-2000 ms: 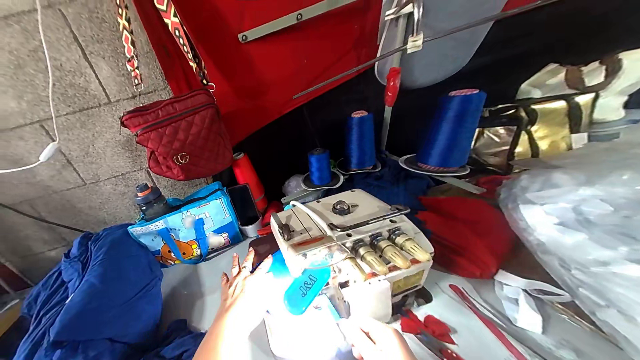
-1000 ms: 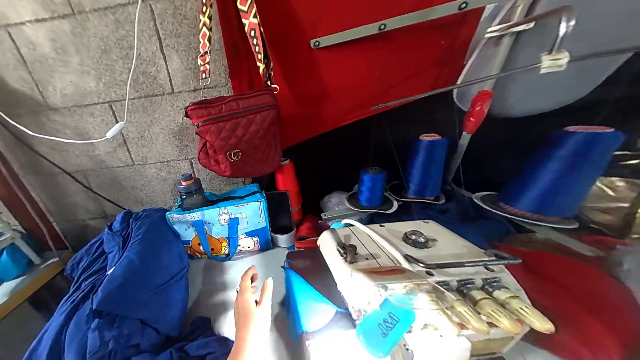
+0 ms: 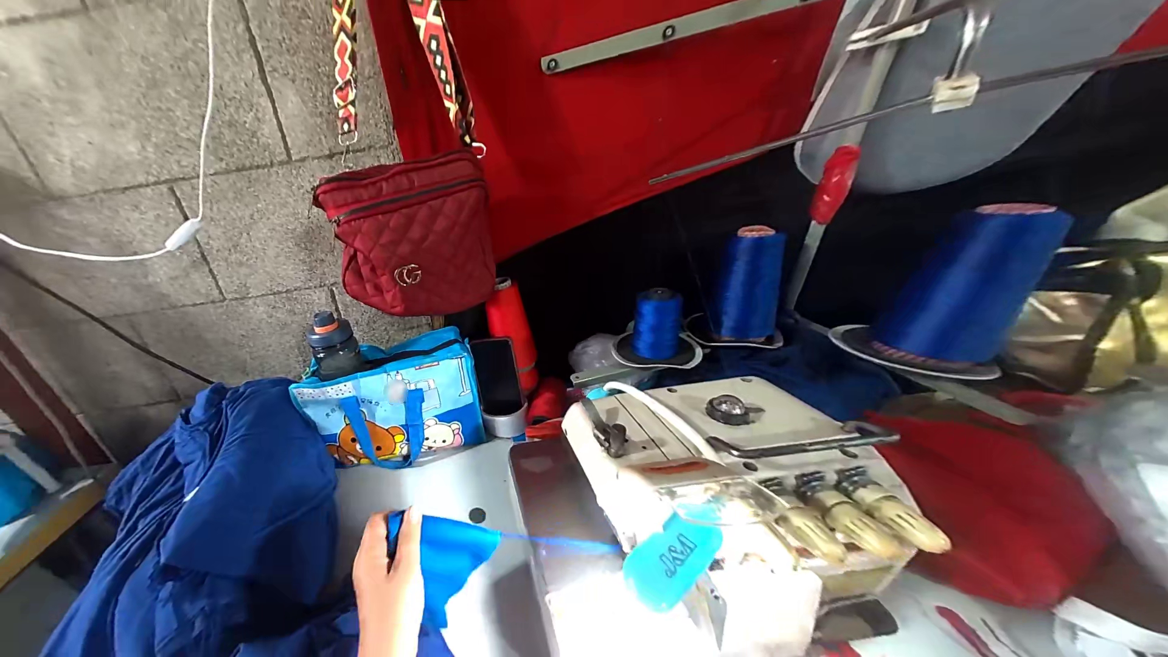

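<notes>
My left hand grips a piece of blue fabric at the lower middle, left of a white overlock sewing machine. A thin blue strand stretches from the fabric's corner to the machine. On the machine's front is a light blue tag bearing writing, and strong light washes out the area under it. My right hand is out of view. Blue thread cones and a smaller blue spool stand behind the machine.
Blue cloth is heaped at the left. A light blue bag, a bottle and a phone stand at the back. A dark red quilted bag hangs above. Red fabric lies right of the machine.
The left hand, empty-looking a second ago, now holds blue fabric out to the left of the machine. The right hand, seen two seconds ago, has left the view.
</notes>
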